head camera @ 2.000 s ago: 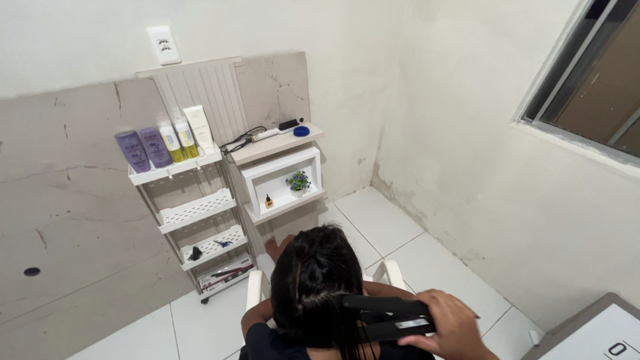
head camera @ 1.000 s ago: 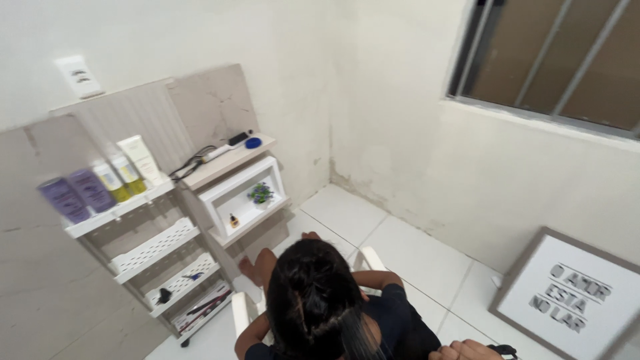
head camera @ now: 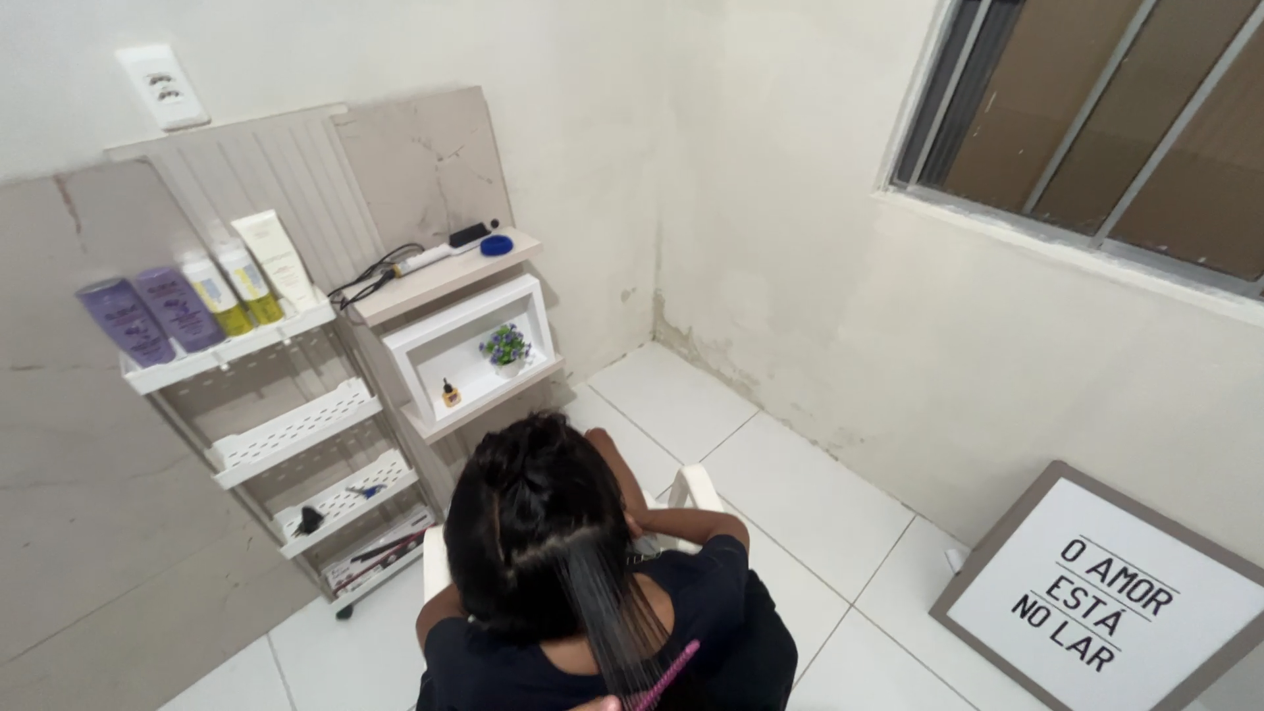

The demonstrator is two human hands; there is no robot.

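Note:
A seated person's head of dark hair is at the lower middle, seen from behind and above, with a parting across the back. A straight section of hair hangs down the back over a dark shirt. A pink comb slants across the lower end of this section. Fingertips of what looks like my left hand show at the bottom edge, close to the comb. The frame cuts off the rest, so its grip is hidden. My right hand is out of view.
The person sits in a white plastic chair. At left stands a white shelf cart with bottles. Beside it, a wall shelf bears a corded styling tool and a blue round item. A framed sign leans at right.
Two seconds ago my right hand held a black flat iron at the hair; that hand and iron are now out of view. The pink comb has appeared. The view has shifted right.

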